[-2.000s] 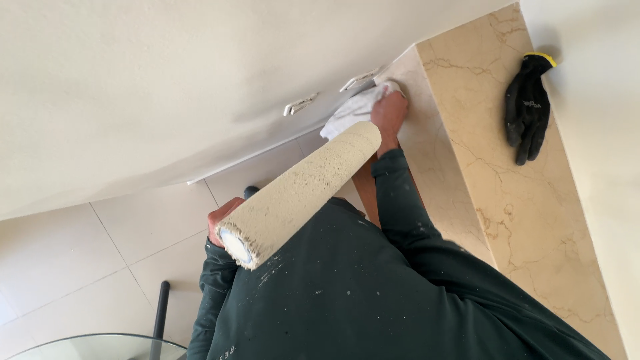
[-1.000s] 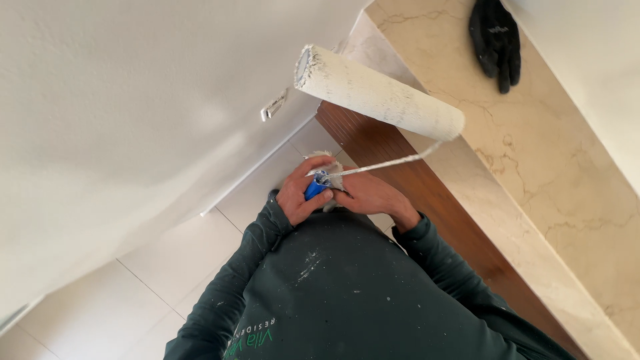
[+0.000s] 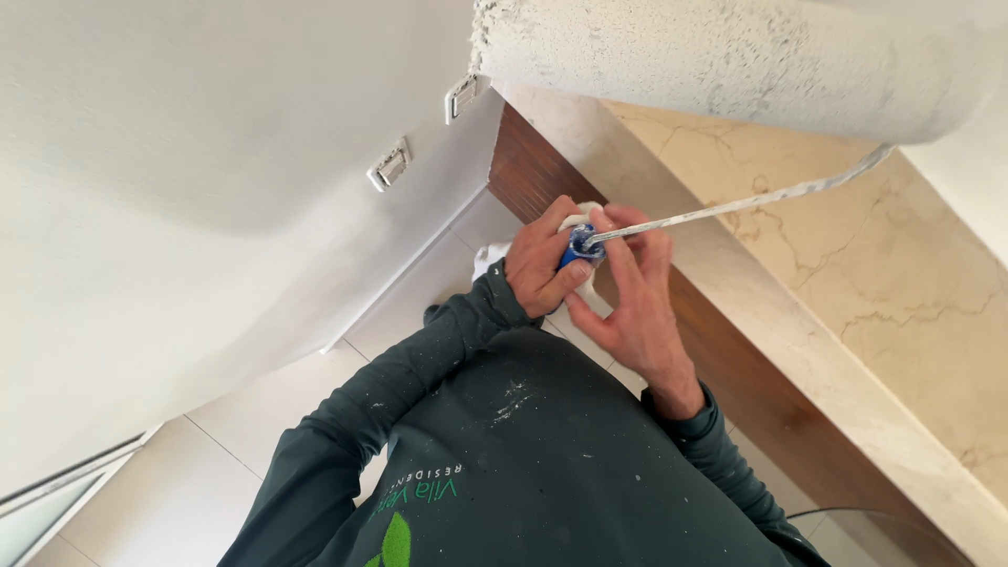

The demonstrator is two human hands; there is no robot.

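Note:
My left hand [image 3: 547,260] is closed around the blue handle [image 3: 581,246] of a paint roller, in front of my chest. My right hand [image 3: 634,295] is beside it, fingers spread around the handle's end and a white cloth [image 3: 587,291]; whether it grips the cloth is not plain. From the handle a paint-spattered metal rod [image 3: 732,205] runs up to the right. It carries the white roller cover [image 3: 709,63], which spans the top right of the view, close to the camera, with grey specks on its nap.
A white wall [image 3: 197,157] with two uncovered electrical boxes, one nearer [image 3: 390,164] and one farther [image 3: 461,98], stands at the left. A brown wooden panel [image 3: 748,378] and a veined marble ledge [image 3: 850,260] run along the right. A glass edge [image 3: 866,516] shows at lower right.
The roller cover has swung up to the top right, nearer the camera. My right hand's fingers have opened out beside the handle. The black glove seen earlier on the ledge is out of view.

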